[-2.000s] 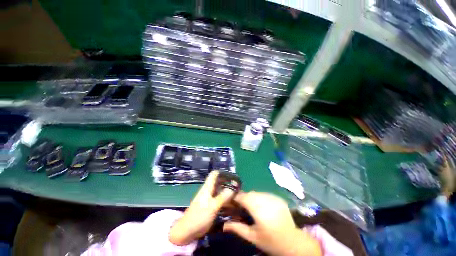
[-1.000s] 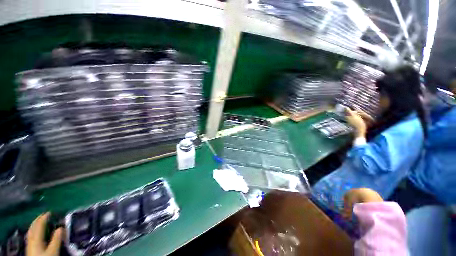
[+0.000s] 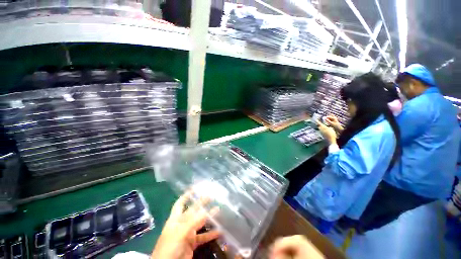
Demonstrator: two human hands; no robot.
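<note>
A large clear blister tray (image 3: 237,189) is tilted up over the bench and over the box's near edge. My left hand (image 3: 187,227) is at its lower left side, fingers spread and touching the plastic, and seems to hold it. My right hand (image 3: 295,248) is blurred and cut off by the bottom edge, near the tray's lower corner; its grip is unclear. The four-pocket blister tray (image 3: 101,222) lies at left with squarish black pieces in its pockets.
Tall stacked blister trays (image 3: 96,126) stand at the back left, beside a pale post (image 3: 197,76). Handset housings (image 3: 17,248) lie at lower left. A brown box (image 3: 308,230) is below the bench. Two people in blue (image 3: 354,167) sit at right, near another tray stack (image 3: 283,103).
The view has turned right. The large clear tray is lifted and tilted, hiding the white bottle and wipe. My left hand has come from the four-pocket tray to it; my right hand has moved left and down.
</note>
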